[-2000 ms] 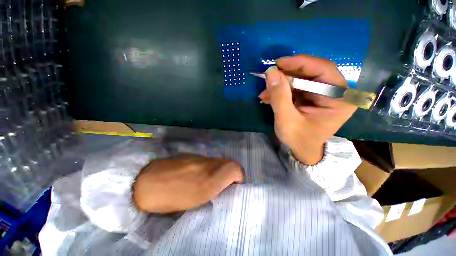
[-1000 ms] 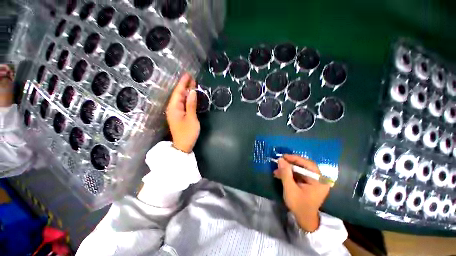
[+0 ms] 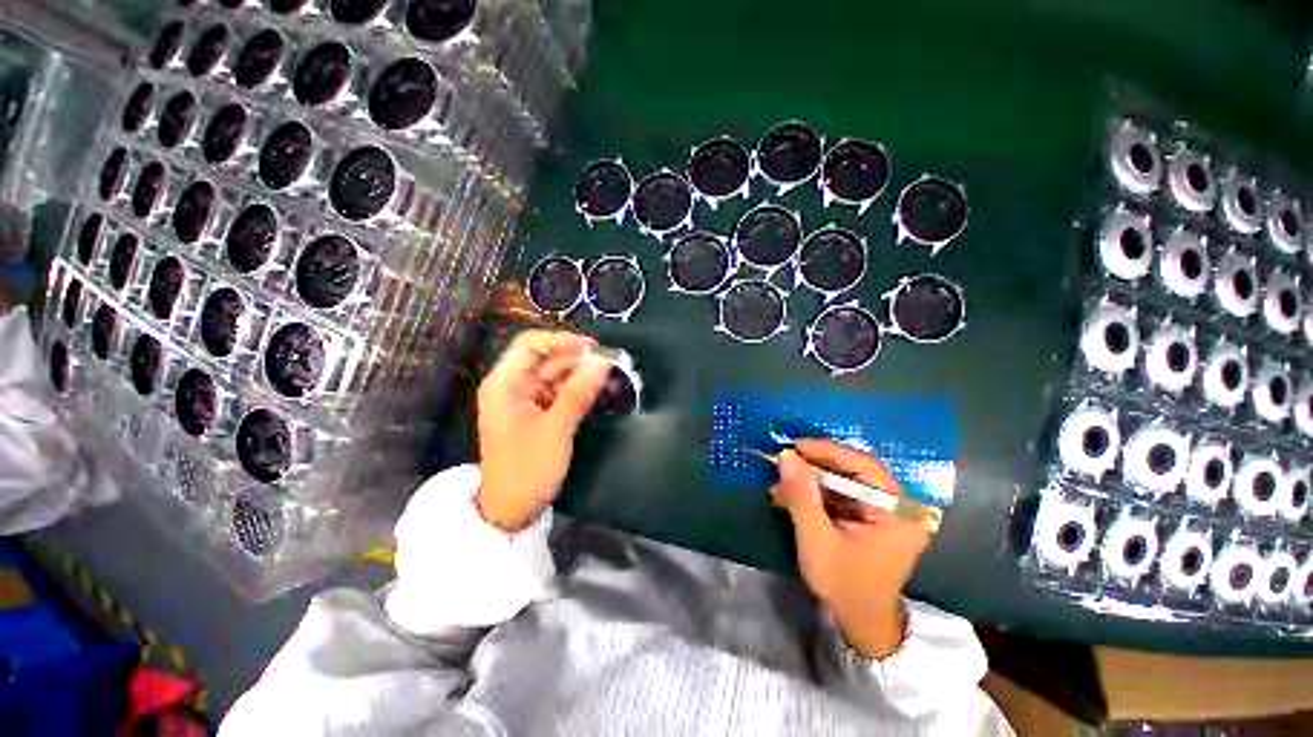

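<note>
My left hand [image 3: 536,418] holds a round black watch case [image 3: 619,386] by its edge, just above the mat. My right hand [image 3: 861,536] holds slim tweezers [image 3: 858,490] like a pen. The tweezer tip is over the left part of the blue backing sheet [image 3: 922,418], beside rows of tiny pale dots. Whether the tip holds a dot is too small to tell. Several black watch cases with silver rims [image 3: 768,236] lie loose on the mat beyond my hands.
Stacked clear blister trays [image 3: 310,497] with black cases stand at the left. A clear tray of white rings with dark centres [image 3: 1073,389] lies at the right on the green mat [image 3: 677,504]. A cardboard carton [image 3: 1195,688] shows at the lower right, a blue bin [image 3: 58,634] at the lower left.
My left hand has gone from my lap to the loose cases and now has one case, brought nearer to me. My right hand stays at the blue sheet with the tweezers. The view has shifted.
</note>
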